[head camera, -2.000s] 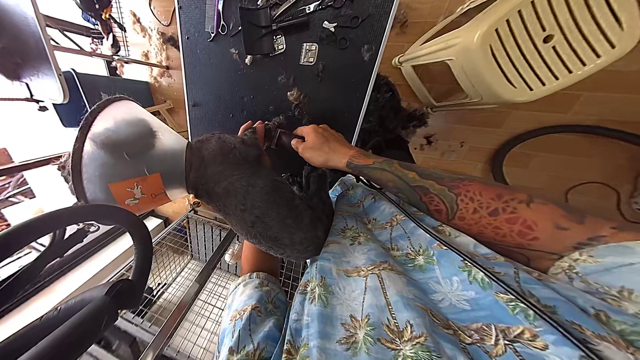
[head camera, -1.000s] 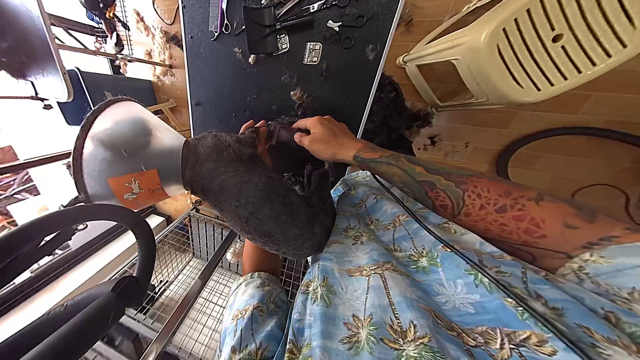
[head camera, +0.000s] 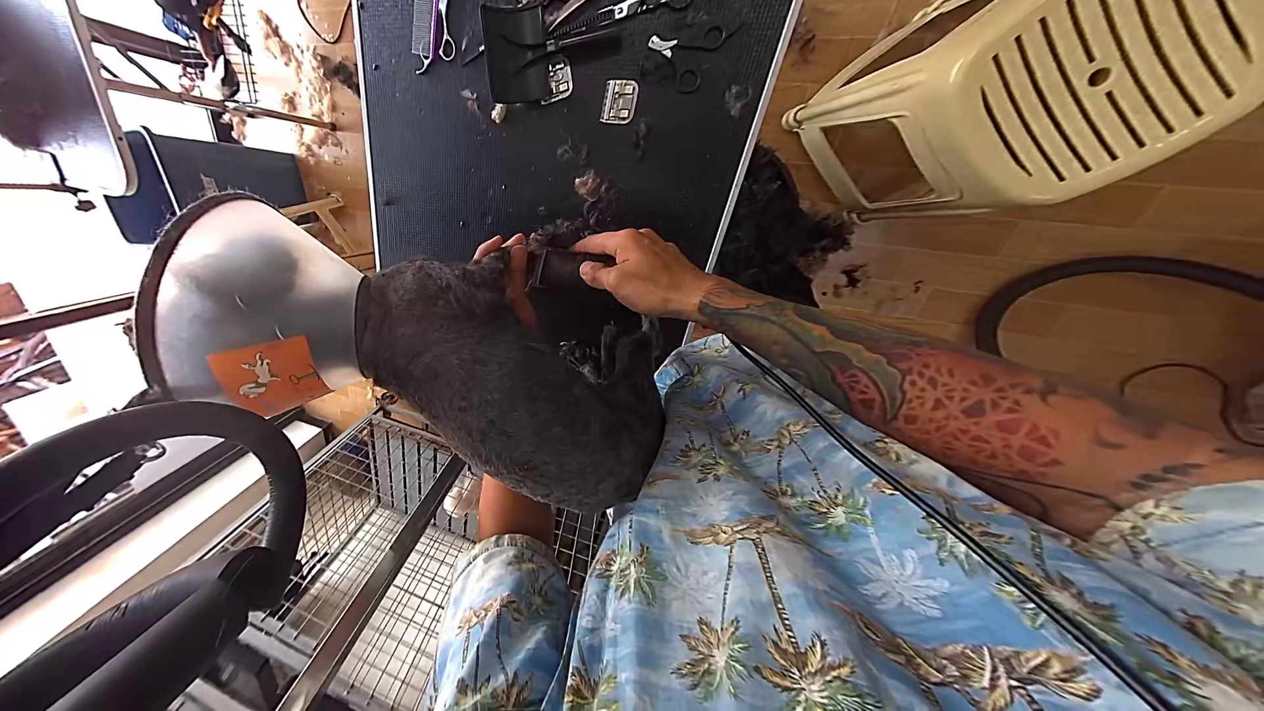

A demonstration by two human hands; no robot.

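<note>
A dark-coated dog [head camera: 513, 385], wearing a translucent plastic cone collar [head camera: 247, 286] with an orange sticker, stands or sits against my front at the near end of a black grooming table [head camera: 454, 188]. My right hand [head camera: 637, 272] is closed around dark electric clippers [head camera: 563, 269], whose head is at the dog's far side, near its leg or belly. My left arm passes beneath the dog, and the fingers of my left hand [head camera: 512, 272] show beside the clipper head, touching the dog; what they hold is partly hidden. Cut hair lies just beyond the hands.
On the table lie a comb [head camera: 425, 35], scissors [head camera: 681, 59], a black tool holder [head camera: 513, 54] and a clipper blade [head camera: 619, 102]. A cream plastic stool [head camera: 948, 128] is at right, a wire basket [head camera: 375, 553] below, and a black curved tube [head camera: 237, 425] at left. A black cord crosses my shirt.
The clippers and both hands stay near the same part of the dog, with only slight shifts of my right hand. Nothing has been let go.
</note>
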